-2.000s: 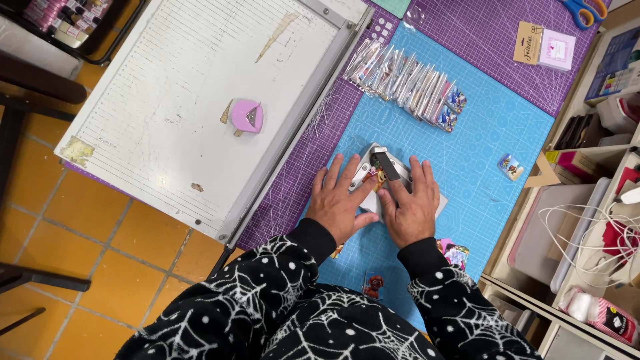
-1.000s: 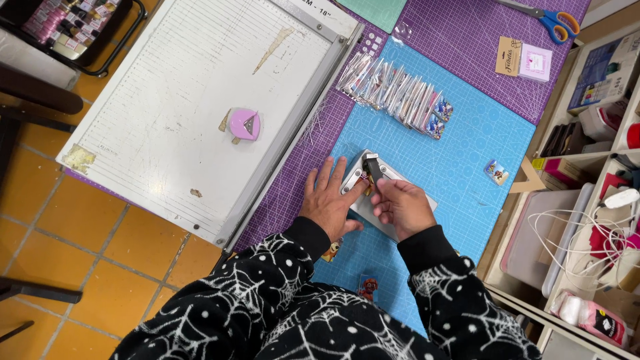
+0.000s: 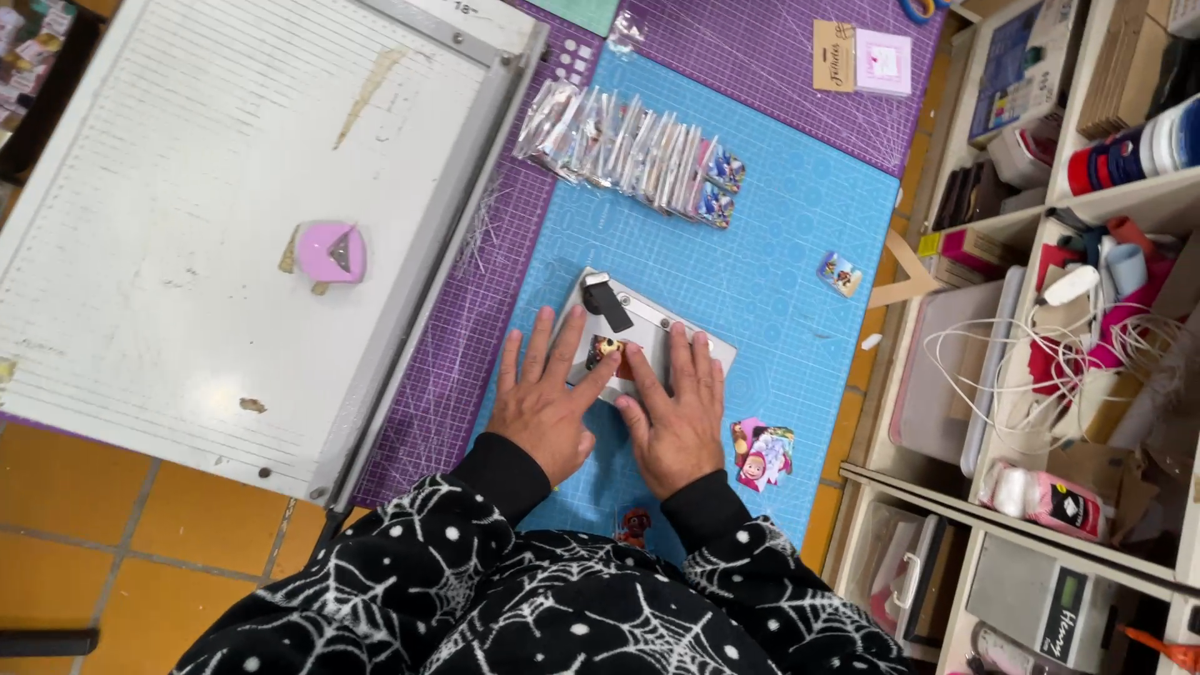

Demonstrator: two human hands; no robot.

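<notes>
A small grey metal corner cutter (image 3: 647,319) with a black lever (image 3: 611,307) lies on the blue cutting mat (image 3: 797,187). A small printed picture card (image 3: 606,352) lies flat on its plate, below the lever. My left hand (image 3: 548,398) rests with spread fingers at the tool's left side, its index fingertip on the card. My right hand (image 3: 670,408) lies over the tool's right part, the index fingertip beside my left one at the card. Neither hand grasps anything. Several printed cards (image 3: 761,455) lie in a loose pile right of my right hand.
A row of clear-bagged cards (image 3: 628,155) lies above. A single card (image 3: 840,274) is at right. A large guillotine trimmer (image 3: 234,187) bearing a lilac punch (image 3: 330,251) stands at left. Shelves (image 3: 1031,225) with cables and boxes line the right side. A purple mat (image 3: 778,56) lies beyond.
My right hand has let go of the black lever, which it held one second ago, and now lies flat with its fingertips at the card. My left hand stays at the tool's left side.
</notes>
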